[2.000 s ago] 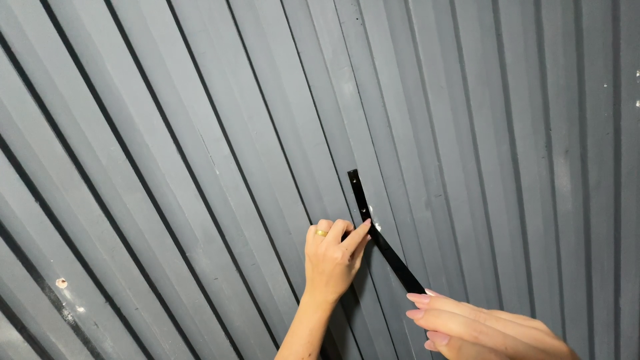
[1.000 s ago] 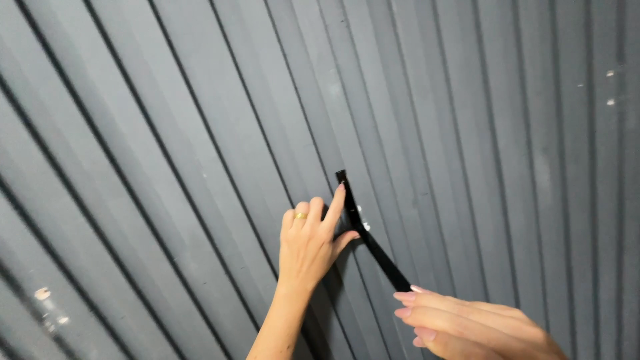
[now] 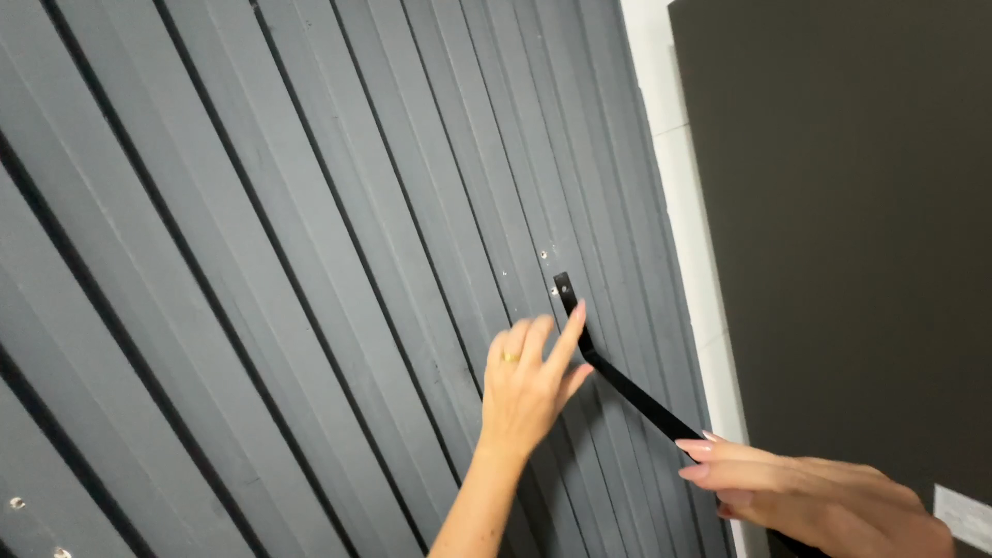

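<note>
A black metal bracket [image 3: 642, 399] with a bend and screw holes in its short end lies with that end against the grey slatted wall panel [image 3: 364, 256]. My left hand [image 3: 529, 380], with a gold ring, has its index fingertip on the short end and its thumb near the bend. At the lower right my right hand [image 3: 806, 484] grips the long arm of the bracket, whose far part it mostly hides. Small holes [image 3: 544, 254] with chipped edges show in the slats beside the bracket's tip.
To the right of the slats runs a white tiled strip [image 3: 690, 186], and past it stands a large dark flat panel [image 3: 845, 232]. A white label [image 3: 963, 515] sits at the right edge. More chipped holes [image 3: 17, 503] mark the slats at the lower left.
The view has swung right along the slats. Both hands have moved with the bracket to the wall's right part, by the white strip. The left index finger stays on the bracket's short end.
</note>
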